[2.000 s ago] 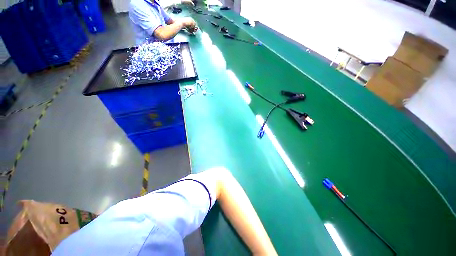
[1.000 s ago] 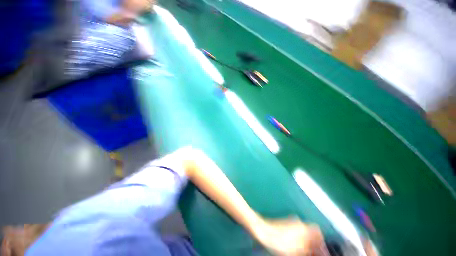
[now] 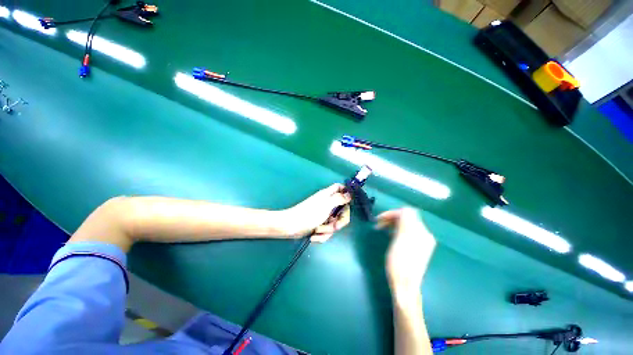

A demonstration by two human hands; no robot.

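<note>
My left hand (image 3: 325, 211) is shut on a black battery clamp (image 3: 358, 196) with a shiny jaw tip pointing up and away. Its black cable (image 3: 276, 283) runs down toward my lap, with a red part at the lower end. My right hand (image 3: 408, 243) is just right of the clamp, slightly blurred, with thumb and finger close together. A gap shows between them and the clamp. Whether the fingertips hold something small cannot be made out.
Clamp leads lie on the dark green belt (image 3: 277, 149). Another lead (image 3: 496, 338) and a loose black part (image 3: 529, 298) lie on the near ledge at right. A black bin (image 3: 517, 66) with a yellow-orange roll (image 3: 555, 76) stands across. Small silver pieces (image 3: 10, 102) lie far left.
The view has swung right along the line. Both hands are now in sight, with a clamp in my left hand. The parts tray and the other worker have left the picture.
</note>
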